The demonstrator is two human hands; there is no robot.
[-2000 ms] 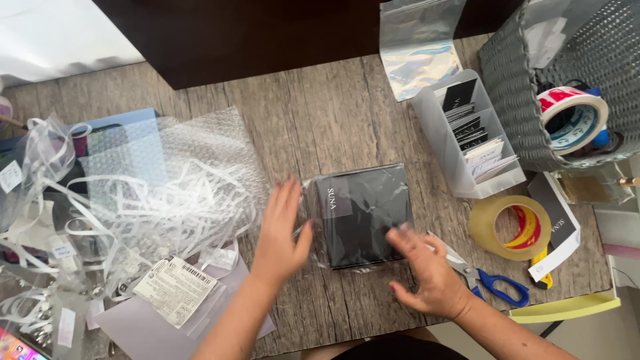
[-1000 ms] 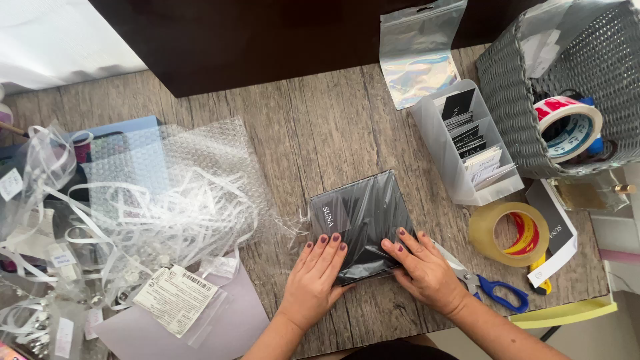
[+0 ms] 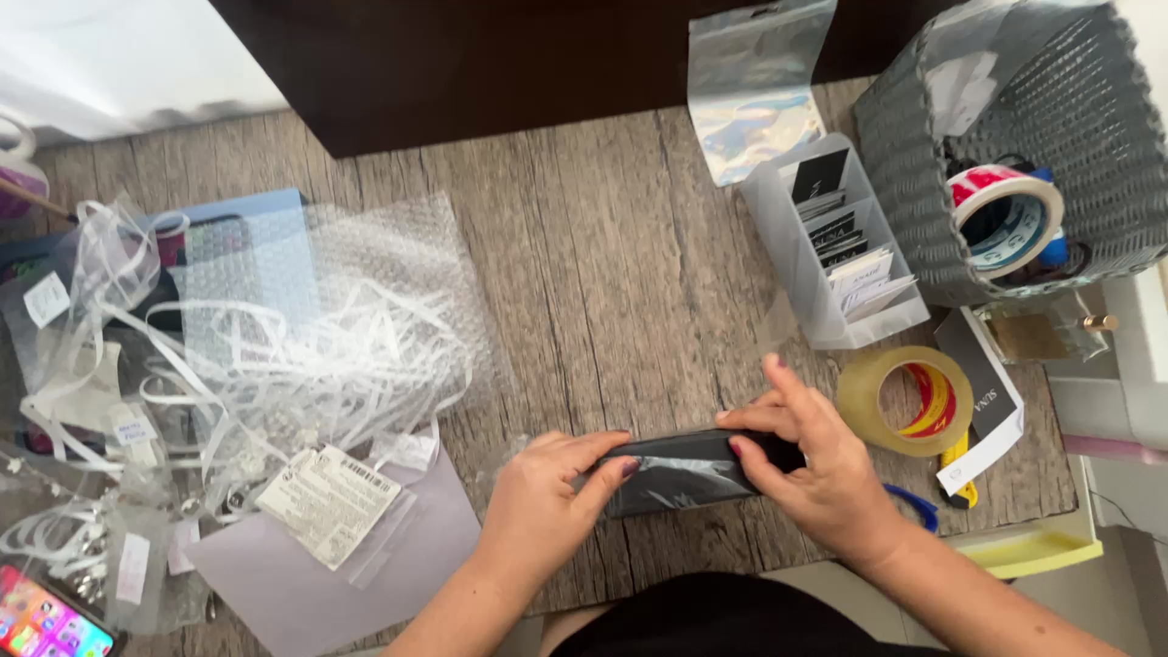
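Note:
A flat black box in clear plastic wrap (image 3: 684,479) is tipped up on its edge near the table's front, one narrow side facing me. My left hand (image 3: 561,493) grips its left end, thumb on the near side and fingers over the top. At the right end my right hand (image 3: 812,456) holds it between thumb and fingers, with the index finger raised. Right of that hand lie a roll of clear packing tape (image 3: 849,401) and the blue handle of the scissors (image 3: 915,506), whose blades are hidden by the hand.
White ribbon (image 3: 365,338) and bubble wrap (image 3: 420,237) cover the left, beside a mauve sheet (image 3: 274,575) and a phone (image 3: 55,620). A divided card holder (image 3: 785,237), a grey woven basket (image 3: 903,182) and a yellow cutter (image 3: 958,465) are at right.
The black box lay flat under both hands one second ago; now it is tilted up on edge and held at its two ends. Two seconds ago the hands were apart on either side of it.

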